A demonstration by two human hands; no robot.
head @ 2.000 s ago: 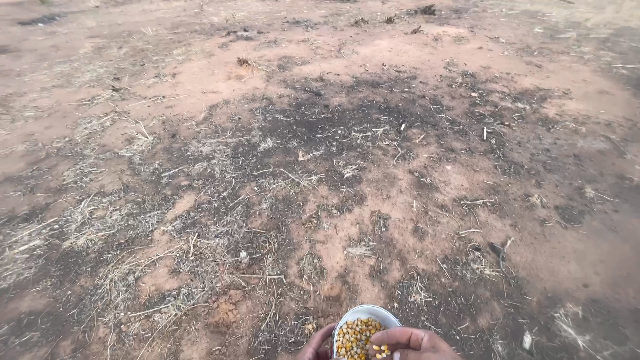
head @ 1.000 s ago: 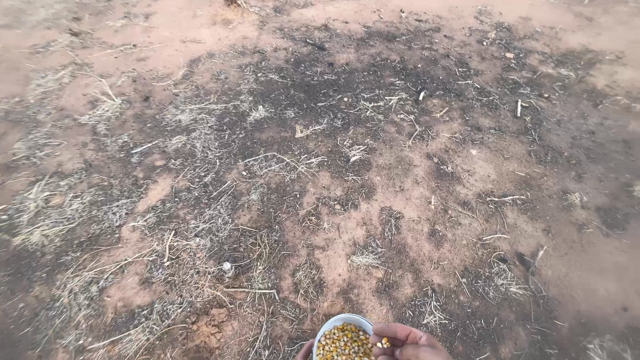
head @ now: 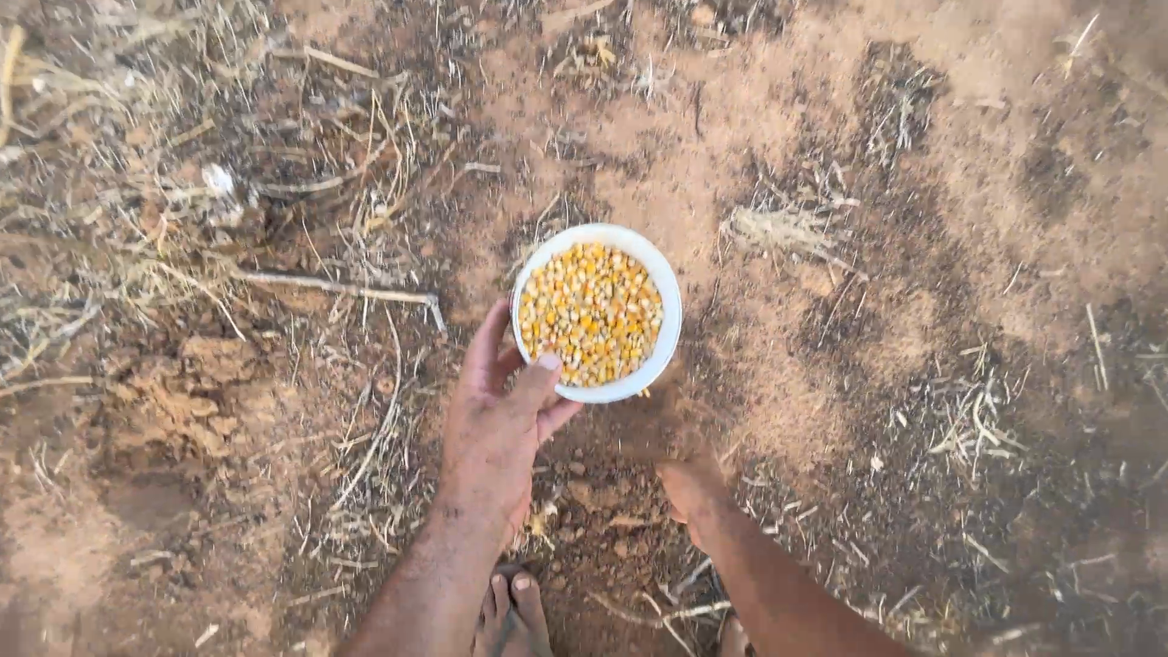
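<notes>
A round white bowl (head: pixel 672 319) filled with yellow and whitish corn kernels (head: pixel 593 315) is near the middle of the head view. My left hand (head: pixel 502 401) grips its lower left side, the thumb over the rim and the fingers around the outside. Lower right of the bowl, my right hand (head: pixel 693 493) is low over loose reddish soil (head: pixel 611 511). It is blurred, with its fingers partly hidden, so I cannot tell whether it holds any kernels.
My foot in a sandal (head: pixel 516 611) stands at the bottom, with part of the other foot beyond my right forearm. Dry straw (head: pixel 785 228), a bent stick (head: pixel 338 287) and clods of earth (head: pixel 187 392) lie about on the reddish ground.
The view has tipped down steeply toward my feet. My right hand, earlier at the bowl with kernels in its fingers, is now apart from it, lower and near the soil. My left hand still holds the bowl.
</notes>
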